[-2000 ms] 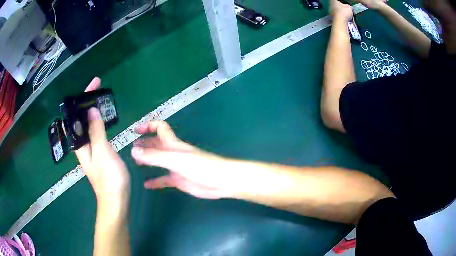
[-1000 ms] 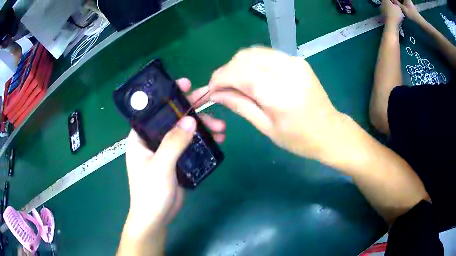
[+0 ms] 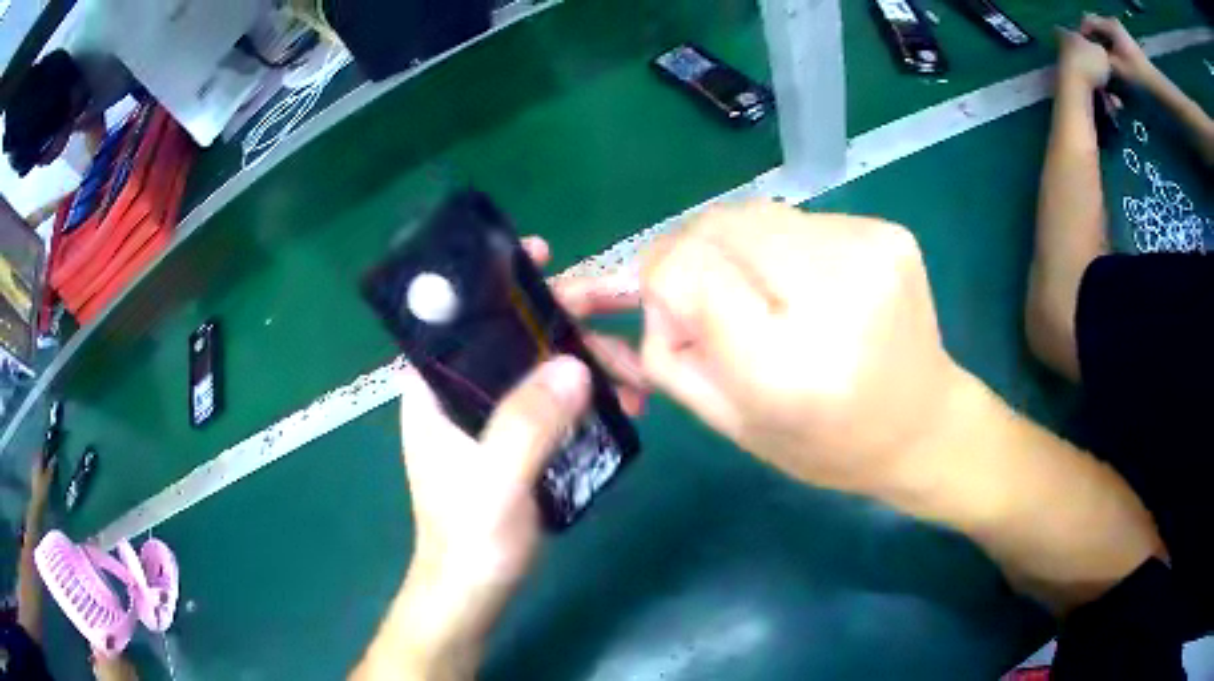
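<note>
A black phone housing [image 3: 466, 319] is held open side up in my left hand [image 3: 486, 499], thumb across it and fingers behind its right edge. It shows a round white disc at the upper end, a thin orange strip, thin red wires and a silvery patch at the lower end. My right hand [image 3: 799, 346] is just right of the housing, fingers curled and blurred. Its fingertips are near my left fingers. Whether they pinch a wire cannot be told.
Handsets lie on the green strip, one at left [image 3: 202, 375] and one at top [image 3: 714, 84]. A pale metal strip [image 3: 286, 432] and an upright post [image 3: 807, 107] cross the bench. A pink slotted object [image 3: 87, 585] is at lower left. A neighbour's arms [image 3: 1069, 240] and white rings [image 3: 1162, 213] are at right.
The view has shifted, so the bench things sit further right. My hands and the housing remain together. My right fingers, earlier at a thin wire by the housing, are now more curled and blurred.
</note>
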